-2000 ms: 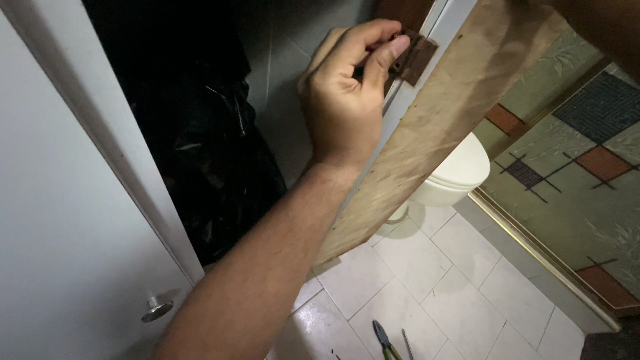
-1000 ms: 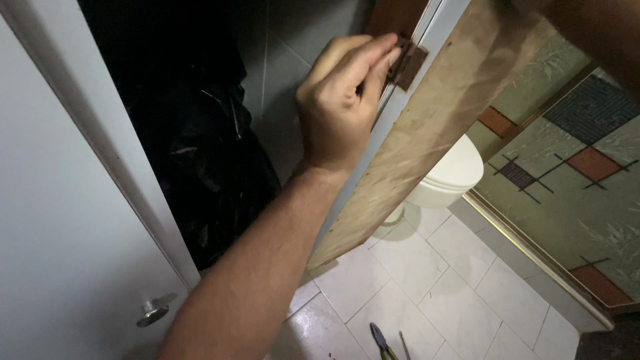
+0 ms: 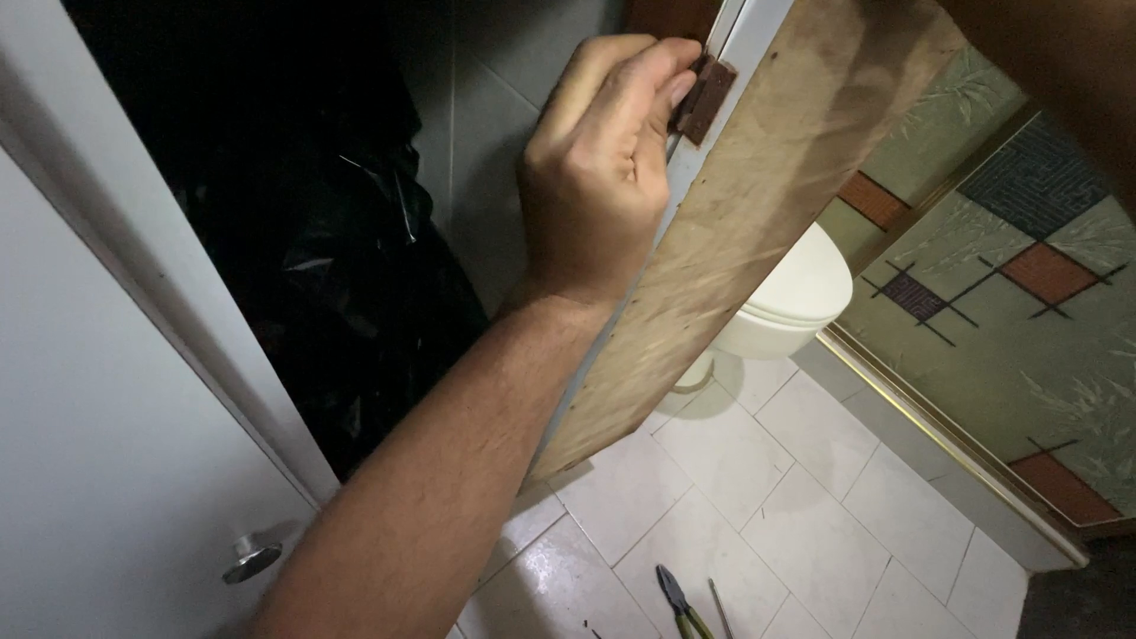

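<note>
The fingertips of my left hand [image 3: 599,151] are pinched at a brown metal hinge [image 3: 713,103] on the pale edge strip of a wooden door panel [image 3: 701,266]. The thumb and index finger touch the hinge's left side; whether something small is between them is hidden. A shadowed forearm crosses the top right corner, by the panel's upper end, with its hand out of sight. On the floor at the bottom lie pliers with green handles [image 3: 679,603] and, beside them, a thin metal rod [image 3: 720,606].
A white door with a metal knob [image 3: 252,559] stands at left. Black plastic [image 3: 355,293] fills the dark opening behind my left arm. Beyond the panel are a white toilet [image 3: 794,284], a patterned wall [image 3: 1003,355] with gold trim and a tiled floor [image 3: 799,497].
</note>
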